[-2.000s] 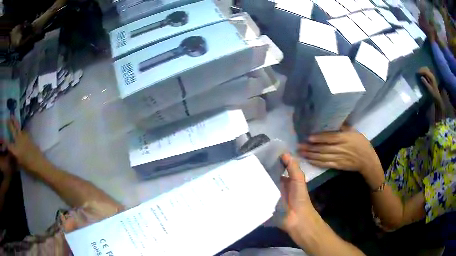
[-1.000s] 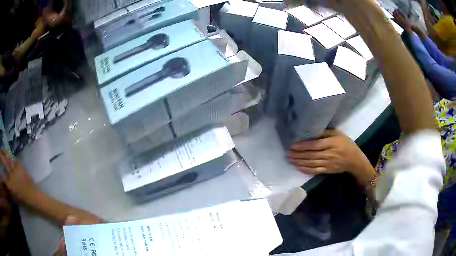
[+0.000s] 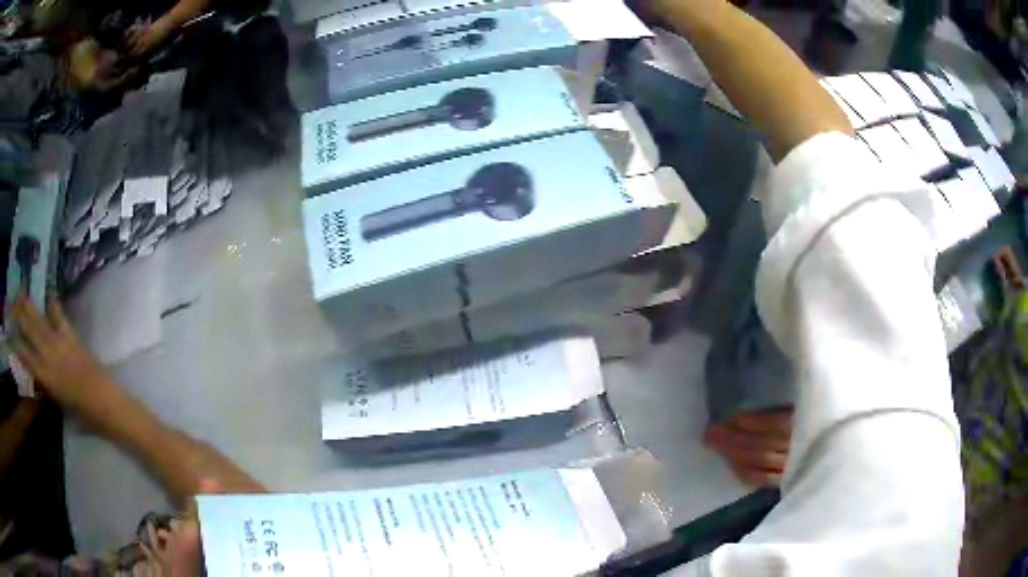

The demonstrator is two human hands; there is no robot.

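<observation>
A retail box lies at the bottom edge, printed text side up, its right end flap standing open. My left hand shows only as a small blurred part at this box's left end, holding it; the rest is hidden or cut off. My right arm in a white sleeve stretches up across the right side; its hand is past the top edge. A second box lies just behind, text side up, its right end open. Open boxes with fan pictures are stacked beyond, flaps sticking out right.
Closed boxes stand upright at right, partly behind my sleeve. Another worker's hand is beside a standing box. A neighbour's hand is at left near a heap of small white pieces. The dark table edge runs lower right.
My right hand has left the near box's right end and my arm now reaches up past the top edge. The near box lies lower in view, its end flap now showing.
</observation>
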